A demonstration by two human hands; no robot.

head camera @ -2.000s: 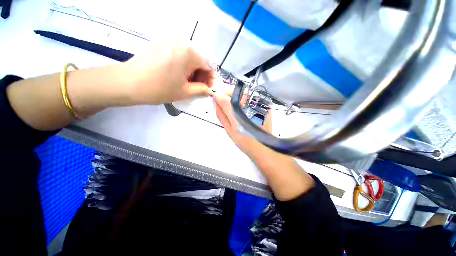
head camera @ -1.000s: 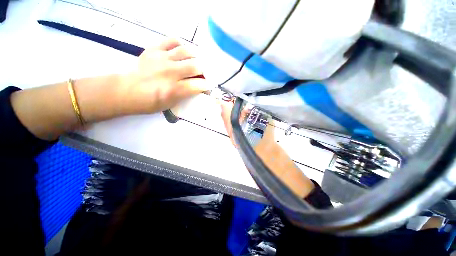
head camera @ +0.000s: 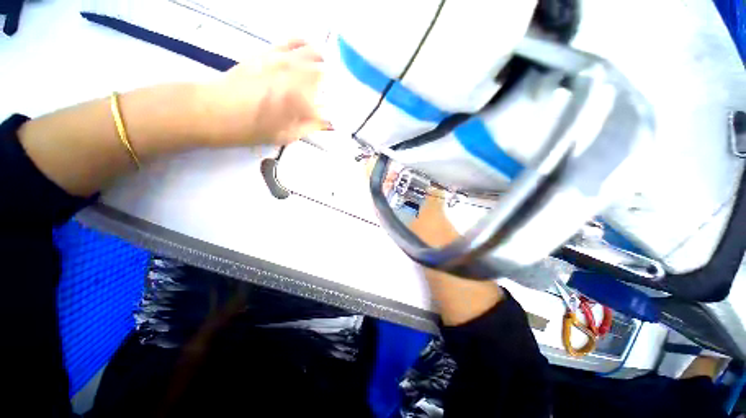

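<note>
The white sewing machine head (head camera: 425, 90) with a blue stripe stands in front of me. Its small metal needle area (head camera: 365, 150) is at the centre. My left hand (head camera: 274, 98), with a gold bangle on the wrist, lies palm down just left of the needle area. A long dark fabric strip (head camera: 159, 39) lies on the table and runs up to the back of this hand; its near end is hidden. My right hand (head camera: 435, 227) reaches in from the right, partly hidden by a curved grey part of the machine. I cannot tell what either hand grips.
A marked grey edge ruler (head camera: 245, 269) runs along the table's front edge. Scissors with orange and red handles (head camera: 579, 335) lie at the table's right. A blue crate (head camera: 102, 302) and stacked black-and-white pieces (head camera: 172, 306) are below the table. Part of another person's arm shows at far right.
My left hand has shifted slightly up in the picture, its fingers more spread than two seconds ago. The view has shifted; the machine head looks smaller than one second ago and the scissors show again.
</note>
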